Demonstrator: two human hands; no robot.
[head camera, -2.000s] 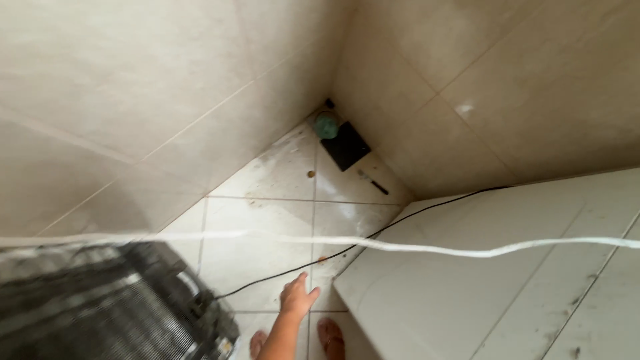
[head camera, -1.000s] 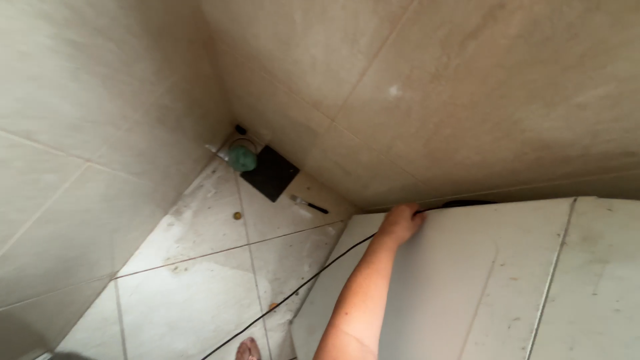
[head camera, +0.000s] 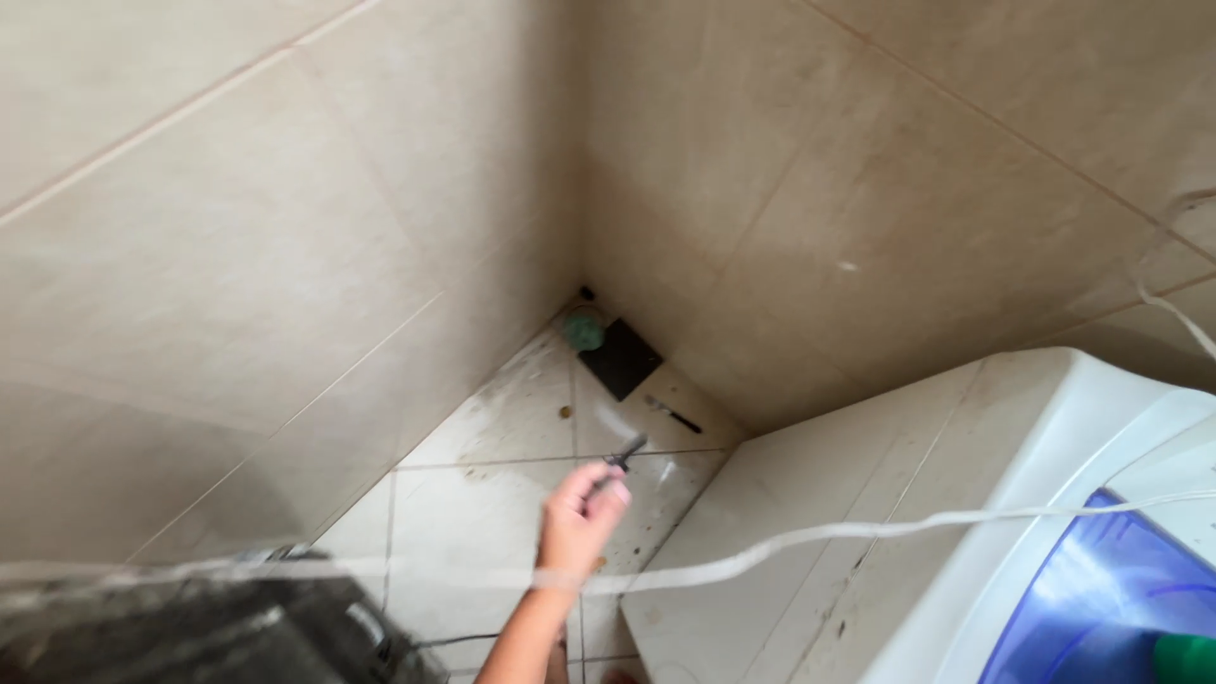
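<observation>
My left hand (head camera: 579, 508) is closed around a slim dark object (head camera: 625, 454), possibly the plug end of the black cord; blur hides its exact kind. It is held above the tiled floor. Beyond it, near the corner, lie a black square plate (head camera: 619, 359), a crumpled green thing (head camera: 584, 332) touching its edge, and a small dark-handled tool (head camera: 676, 416). Part of a black cord (head camera: 461, 640) shows low on the left of my forearm. A white cord (head camera: 741, 562) crosses the view at my wrist. My right hand is not in view.
Tiled walls (head camera: 855, 190) meet at the corner. On the right stands a white appliance (head camera: 1007, 418) with a translucent blue lid (head camera: 1092, 589) and something green (head camera: 1183, 657) near it. A dark, grimy appliance (head camera: 247, 617) fills the lower left. Small debris (head camera: 565, 412) lies on the floor.
My left hand has left the edge of the white appliance by the wall and moved over the floor, now with the dark object in it. The view has shifted, bringing the blue lid in.
</observation>
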